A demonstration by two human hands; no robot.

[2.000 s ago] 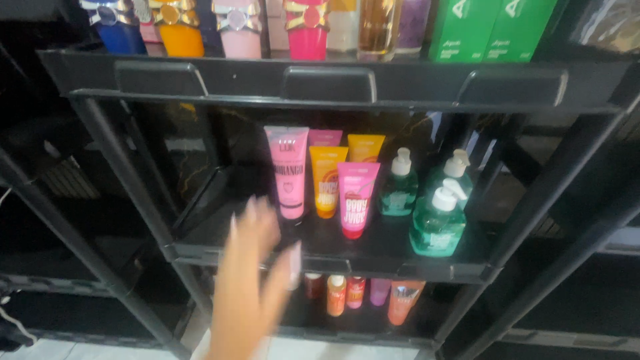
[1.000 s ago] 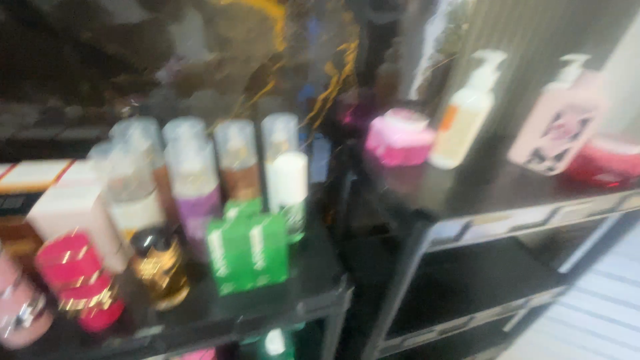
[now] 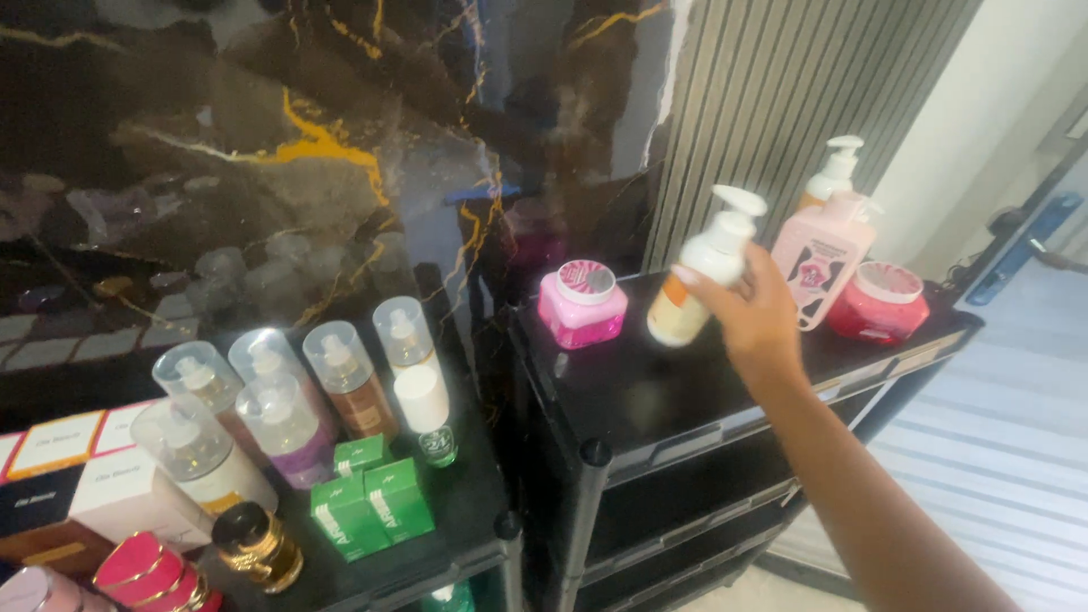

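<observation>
My right hand (image 3: pixel 756 314) is closed around a white pump bottle (image 3: pixel 710 259) with an orange and cream label, tilted over the top of the right black shelf unit. Whether its base touches the shelf is not clear. Left of it sits a pink square jar (image 3: pixel 584 304) with a white lid. Behind and right of my hand stand a pale pink pump bottle (image 3: pixel 823 255) with a cow-like print, another white pump bottle (image 3: pixel 833 174) and a red jar (image 3: pixel 880 303). My left hand is out of the frame.
The left black shelf unit (image 3: pixel 476 544) holds clear-capped spray bottles (image 3: pixel 348 374), green boxes (image 3: pixel 374 501), a black-capped perfume bottle (image 3: pixel 257 544) and white boxes (image 3: pixel 140 493). A dark marbled wall (image 3: pixel 255 170) rises behind; a gap separates the two units.
The view has swung from the left unit's tubes and green pump bottles to the right unit. My right hand has come in and taken hold of the white pump bottle, which stood free one second ago.
</observation>
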